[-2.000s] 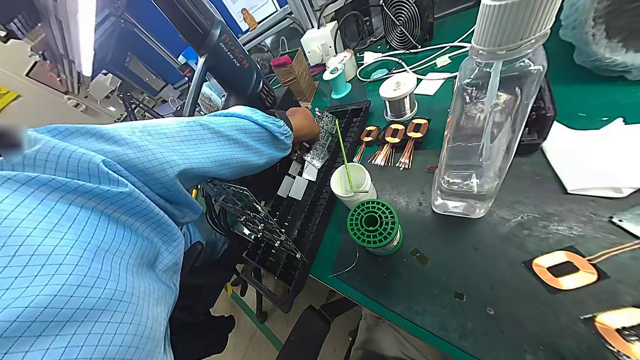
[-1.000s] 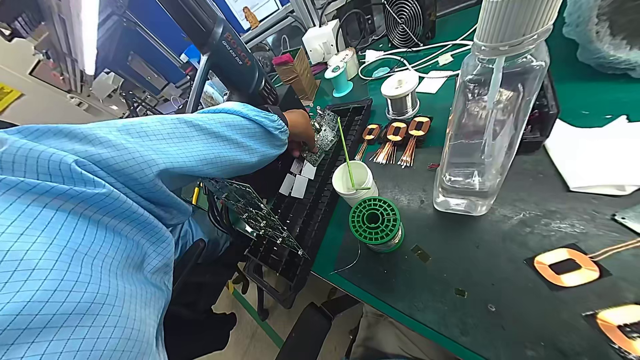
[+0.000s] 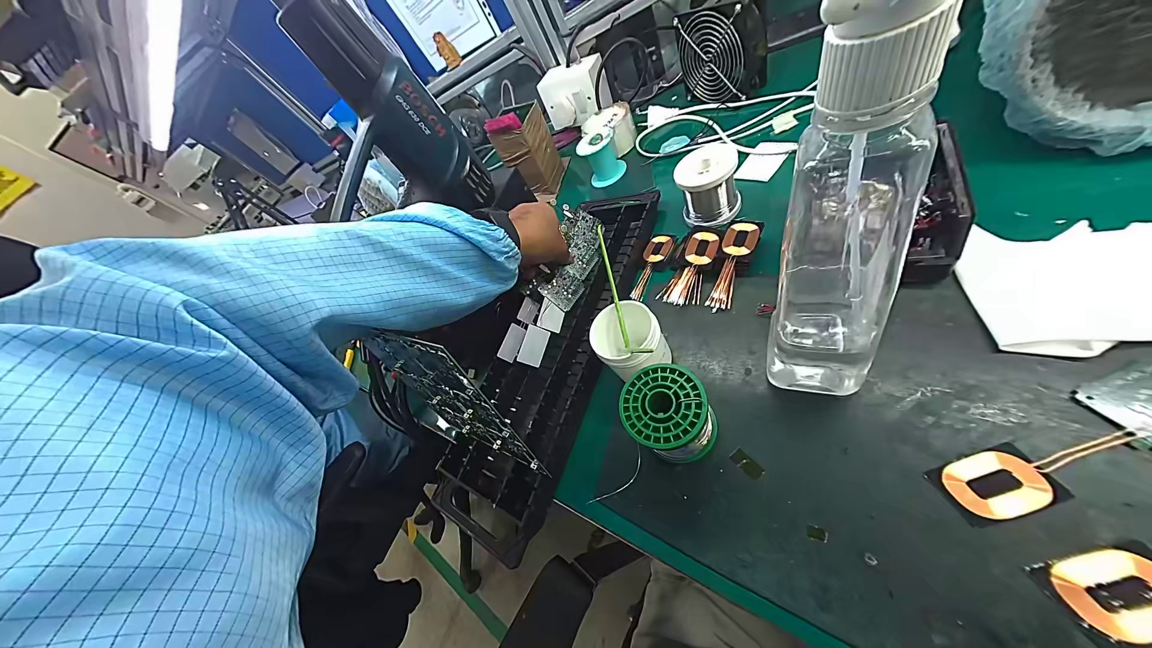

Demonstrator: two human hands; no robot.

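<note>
Neither my left hand nor my right hand is in view. A co-worker's blue checked sleeve (image 3: 396, 261) reaches in from the left. That person's hand (image 3: 540, 236) is at a small populated circuit board (image 3: 576, 265) over a black slotted rack (image 3: 540, 378); its fingertips are partly hidden. Light rectangular pads (image 3: 533, 345) lie beside the board. A larger circuit board (image 3: 450, 396) leans across the rack's near end. Right of the rack stand a white cup (image 3: 621, 360) holding a thin green stick and a green-flanged spool of wire (image 3: 666, 409). Copper coils (image 3: 702, 252) lie behind the cup.
A tall clear bottle (image 3: 837, 297) with a white cap stands on the bench. Behind are a solder wire spool (image 3: 708, 184), white cables, a fan (image 3: 711, 54) and a Bosch heat gun (image 3: 423, 126). White paper (image 3: 1062, 288) and more copper coils (image 3: 999, 486) lie at right.
The co-worker's hand has shifted slightly but remains at the small circuit board. The other bench items have not plainly moved.
</note>
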